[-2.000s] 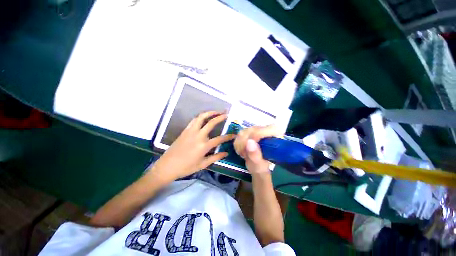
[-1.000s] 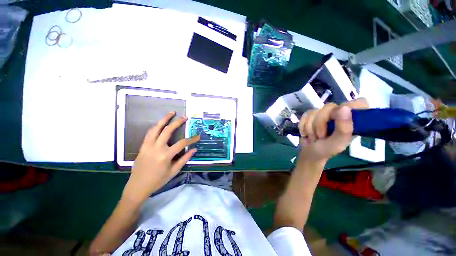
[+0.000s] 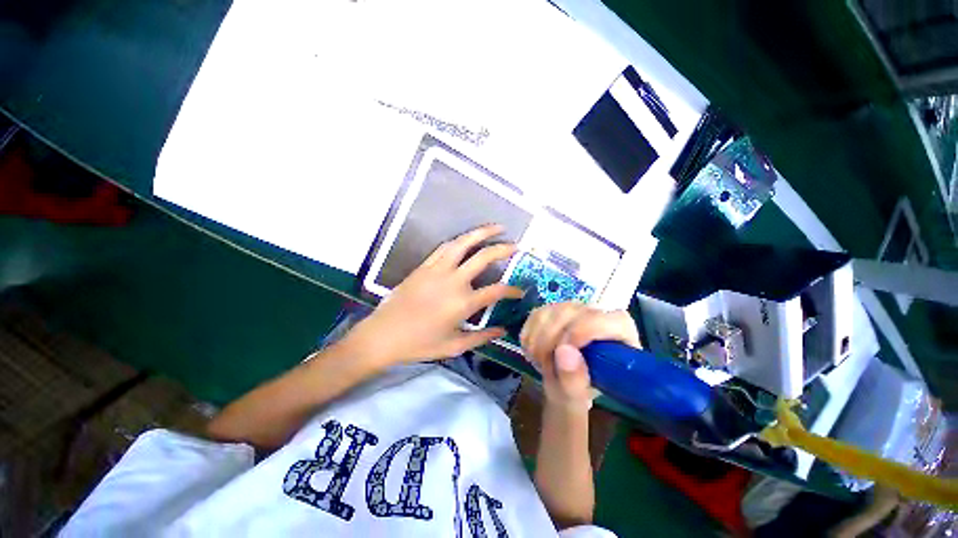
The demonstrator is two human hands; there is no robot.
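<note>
A white front housing (image 3: 397, 233) lies at the bench's front edge, its open window on the left. A green circuit board (image 3: 554, 282) sits in its right part, its lower portion hidden by my hands. My left hand (image 3: 446, 294) lies spread over the window and the board's left edge, fingers apart. My right hand (image 3: 573, 342) grips the front end of the blue electric screwdriver (image 3: 649, 380), held over the board's lower right. The tool's tip is hidden by my fingers.
A white work sheet (image 3: 284, 126) bears a line of small screws (image 3: 436, 124) and a dark flat panel (image 3: 618, 144). Spare boards (image 3: 737, 189) lie right of it. A white and black box-like unit (image 3: 772, 331) stands at right. A yellow cord (image 3: 851, 457) runs from the tool.
My right hand has brought the screwdriver from the right, beside the box-like units, back over the circuit board. My left hand stays on the housing. The camera view has turned.
</note>
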